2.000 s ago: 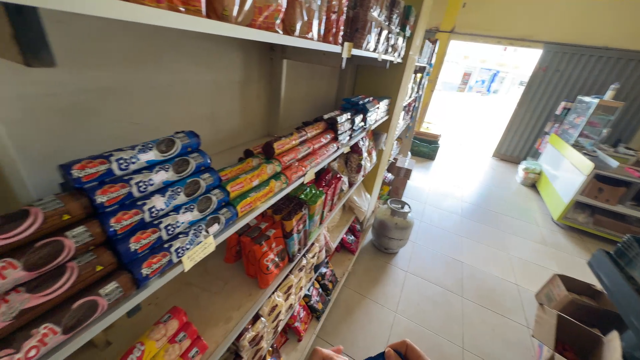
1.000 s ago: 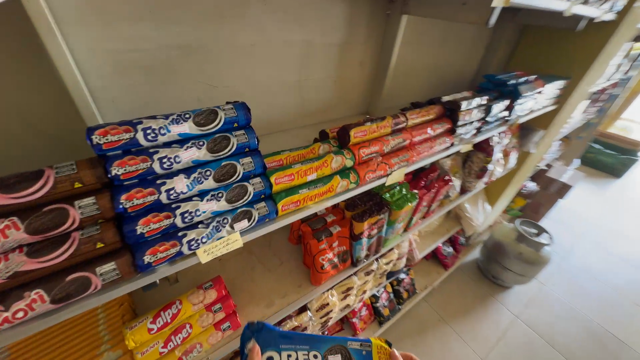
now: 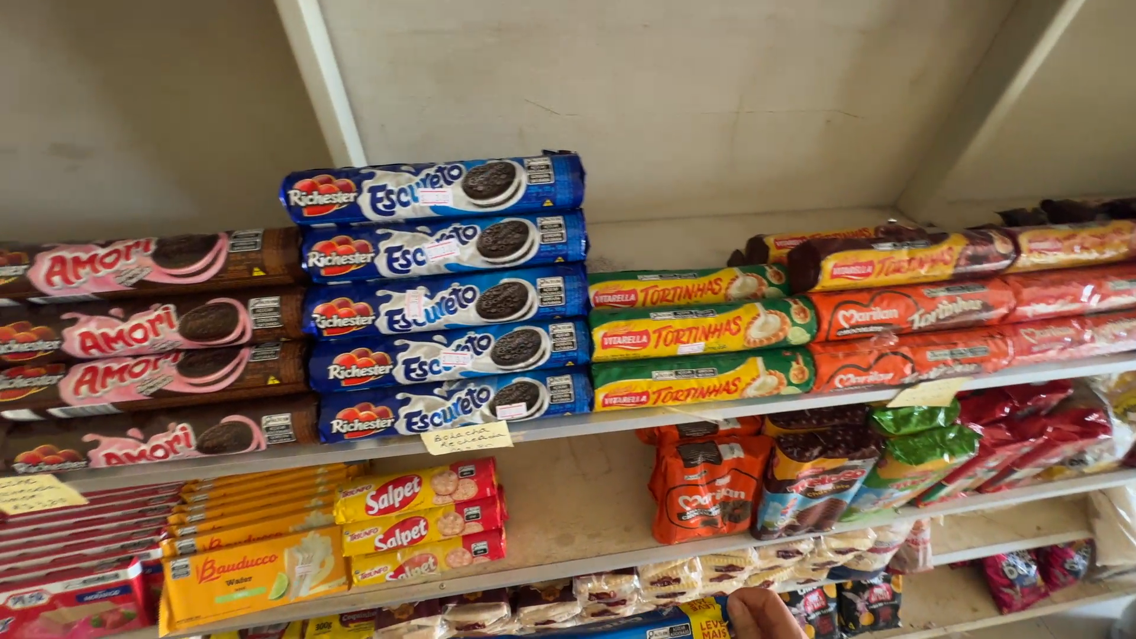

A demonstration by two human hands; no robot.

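Observation:
At the bottom edge, my right hand (image 3: 765, 614) pinches the right end of a blue and yellow cookie package (image 3: 661, 623), most of which lies below the view. My left hand is out of sight. Above and beyond the hand, a shelf holds a stack of blue Escureto cookie rolls (image 3: 444, 293). Brown and pink Amori rolls (image 3: 151, 337) lie to their left, and green and yellow Tortinhas rolls (image 3: 701, 337) to their right. A handwritten paper tag (image 3: 468, 437) hangs on the shelf edge under the blue stack.
The shelf below bears yellow and red Salpet packs (image 3: 417, 524), Bauducco wafer packs (image 3: 257, 577) and orange Marilan packs (image 3: 706, 488). Orange Marilan rolls (image 3: 914, 311) lie farther right on the upper shelf. Bare shelf board (image 3: 568, 506) shows between the Salpet and Marilan packs. Small snack bags stand lower down.
The view has swung left and closer to the cookie shelf. The blue package, seen with its front at the bottom a second ago, now shows only its upper edge.

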